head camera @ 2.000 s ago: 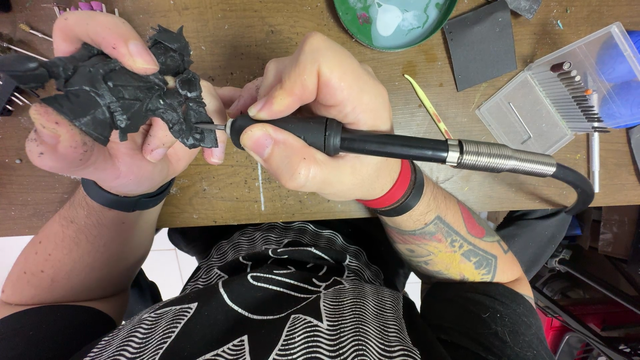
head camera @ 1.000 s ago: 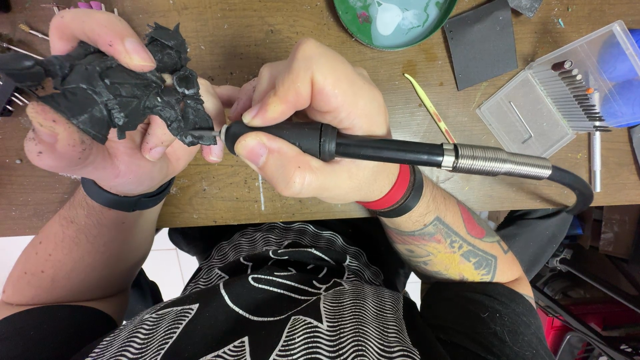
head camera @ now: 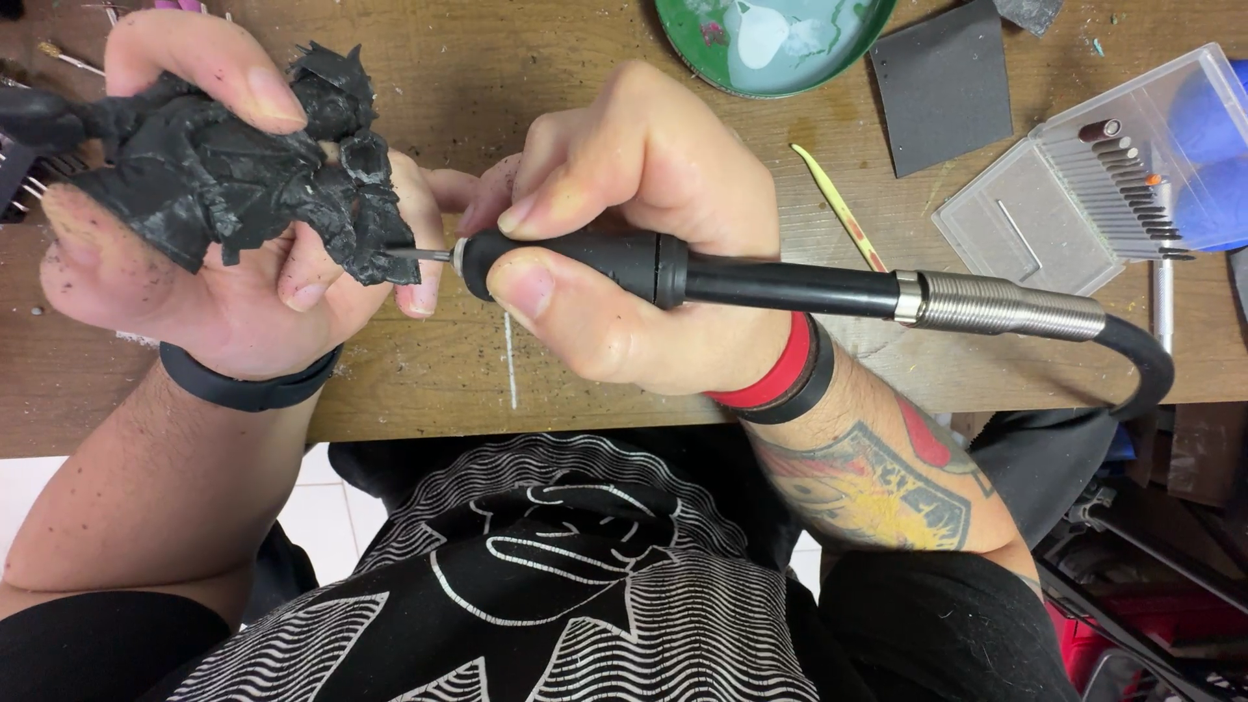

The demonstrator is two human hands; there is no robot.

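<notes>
My left hand (head camera: 224, 283) holds a dark sculpted figurine (head camera: 234, 175) at the upper left, with the fingers wrapped around its edges and fine dark crumbs on the skin. In my right hand (head camera: 624, 214) is the black handpiece (head camera: 585, 265) of a flexible-shaft rotary tool, pinched between thumb and fingers. Its thin metal bit (head camera: 419, 253) meets the lower right part of the figurine; the very tip is hard to make out. From the handpiece a black shaft with a metal spring sleeve (head camera: 1014, 304) runs right and curves down.
Behind my right hand stands a round green container (head camera: 682, 58) with pale liquid. A grey sheet (head camera: 944, 88), a yellow sculpting tool (head camera: 837, 205) and an open clear case (head camera: 1033, 219) of bits lie to the right. A thin white stick (head camera: 510, 361) lies near the table's front edge.
The figurine stays in nearly the same place. My right hand and the handpiece have shifted slightly, and the handpiece's rear end now tilts a little further down.
</notes>
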